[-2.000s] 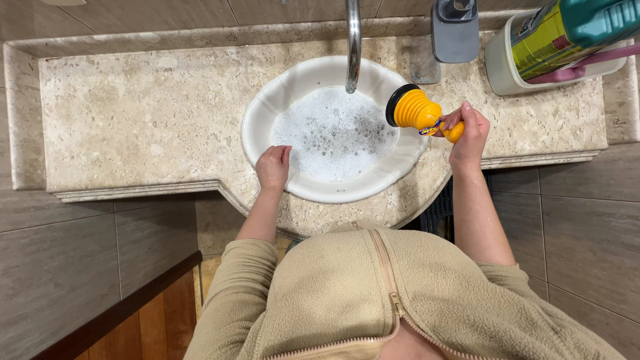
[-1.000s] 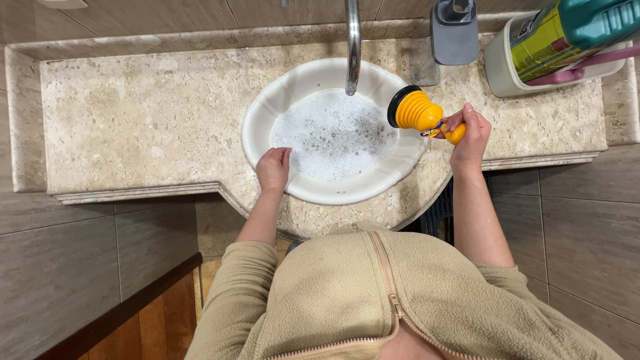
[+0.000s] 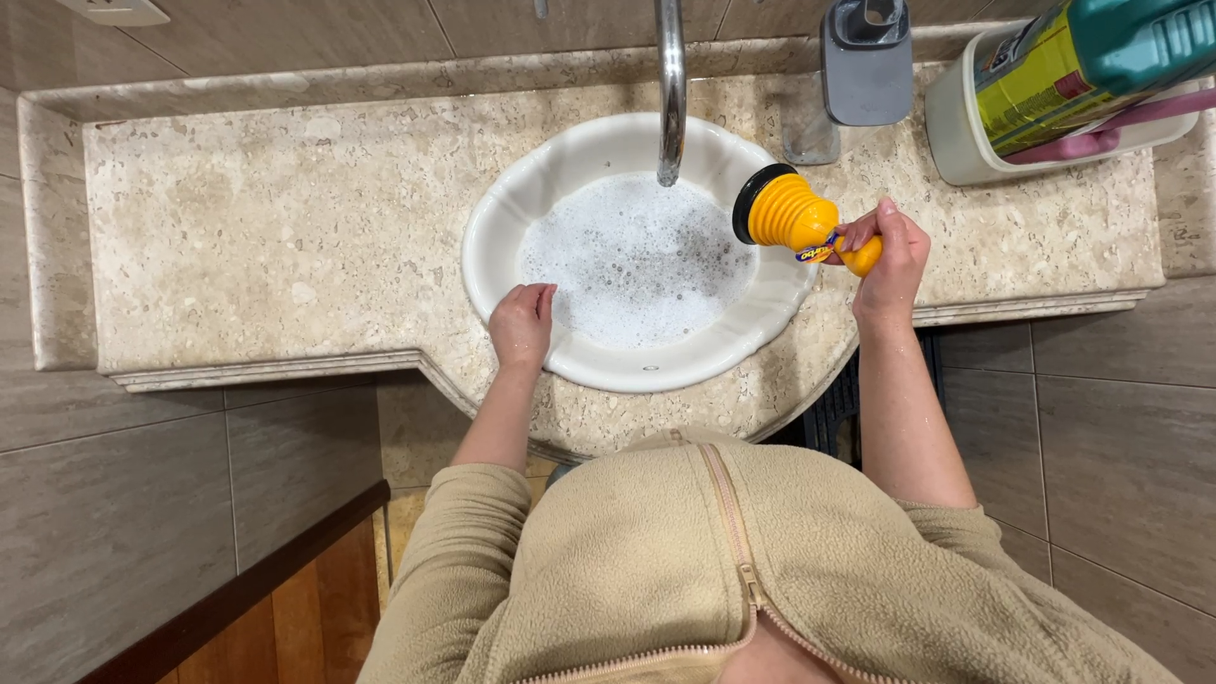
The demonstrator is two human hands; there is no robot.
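My right hand (image 3: pixel 893 261) is closed on the handle of a yellow bellows plunger (image 3: pixel 788 211). The plunger is tilted, its black rim facing left, over the right side of a white oval washbasin (image 3: pixel 651 372). Sudsy water (image 3: pixel 636 266) lies in the basin, with darker bubbles towards the right. At the basin's front left rim rests my left hand (image 3: pixel 522 323), its fingers curled together; no object shows in it. A chrome faucet spout (image 3: pixel 672 95) reaches over the back of the basin.
The basin sits in a speckled stone countertop (image 3: pixel 256 228). Behind it to the right stand a grey pump dispenser (image 3: pixel 866 71) and a clear container (image 3: pixel 810 123). Farther right, a whitish plastic bin (image 3: pixel 955 123) holds a green and teal bottle (image 3: pixel 1054 76) and a pink-handled item (image 3: pixel 1154 111).
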